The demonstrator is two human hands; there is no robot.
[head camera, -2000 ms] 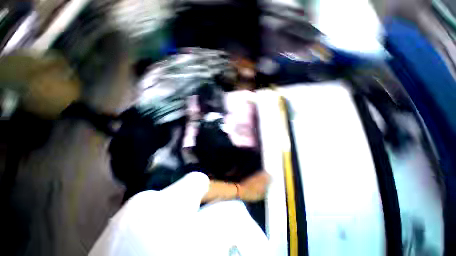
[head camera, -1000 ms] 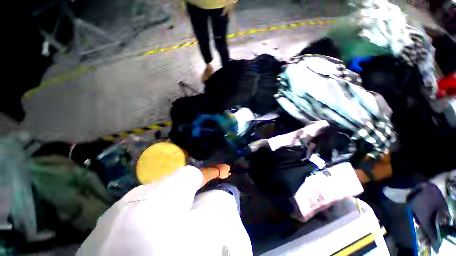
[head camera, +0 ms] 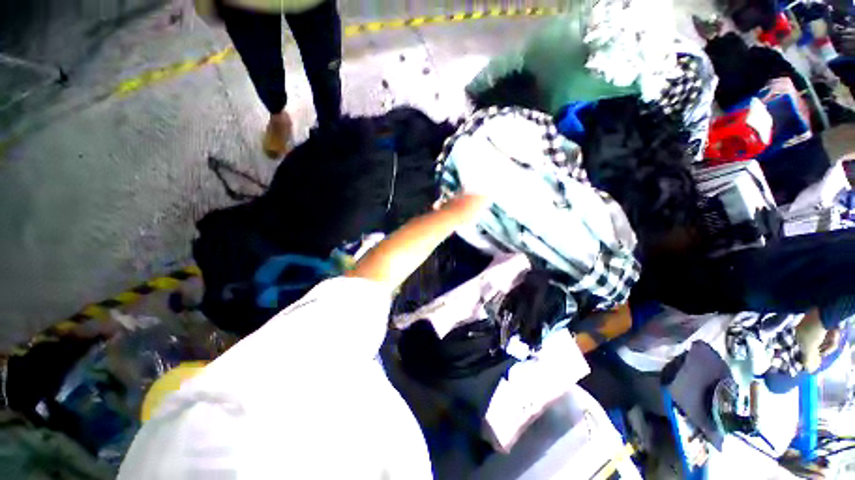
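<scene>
My left hand (head camera: 469, 212), small and blurred, is at the edge of the pale plaid garments (head camera: 539, 183); its fingers and any hold are unclear. My bare forearm comes from a white sleeve at lower left. Black garments (head camera: 455, 352) with a small white tag lie below and right of the hand, between pale pink pieces (head camera: 542, 389). A large dark garment pile (head camera: 347, 183) lies left of the plaid cloth. My right hand is not in view.
The white table end (head camera: 558, 445) with a yellow strip (head camera: 616, 463) is at the bottom. A person (head camera: 286, 56) stands beyond the pile. Another person's hand (head camera: 817, 342) is at right. A yellow round object (head camera: 171, 386) is at lower left.
My left hand has moved up and outward to the plaid garments. The view has shifted, so the standing person and heap sit farther left and more of the right side shows.
</scene>
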